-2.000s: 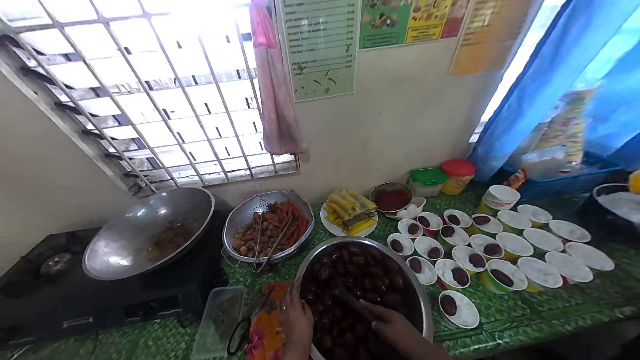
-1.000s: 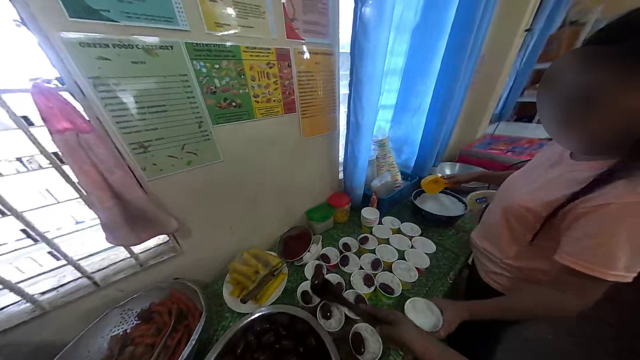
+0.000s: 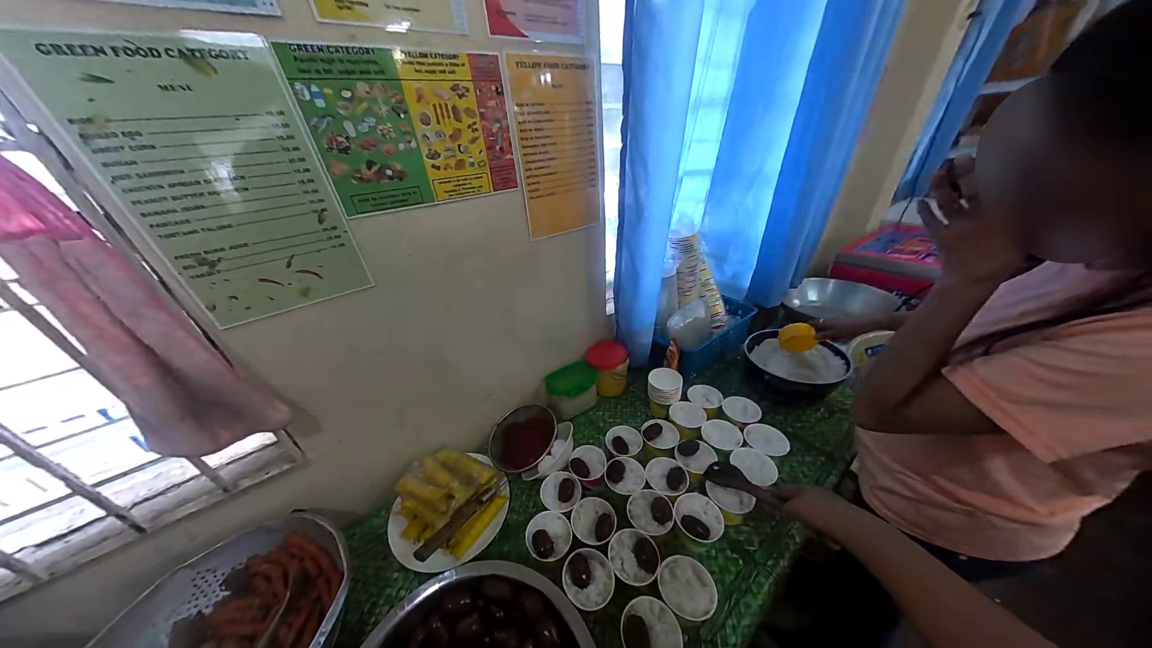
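My right hand (image 3: 814, 506) reaches in from the lower right, closed on the handle of a dark spoon (image 3: 731, 477). The spoon's bowl hangs over white paper cups (image 3: 688, 587) holding a white food, many of them with a dark brown piece on top. A large metal bowl (image 3: 565, 614) of glossy dark brown pieces stands at the bottom edge. Whether the spoon carries a piece cannot be told. My left hand is out of view.
A plate (image 3: 430, 560) of yellow wrapped food, a colander (image 3: 331, 576) of orange-brown food, lidded tubs (image 3: 607, 367) and stacked cups (image 3: 664, 387) stand on the green cloth. At right, a co-worker (image 3: 1035, 432) stands by a black pan (image 3: 792, 387) of white food with a yellow scoop (image 3: 797, 337).
The view has swung right. My right hand, over the metal bowl two seconds ago, is now over the cups with the spoon. The co-worker has raised one hand to the face; the cup held there is gone from it.
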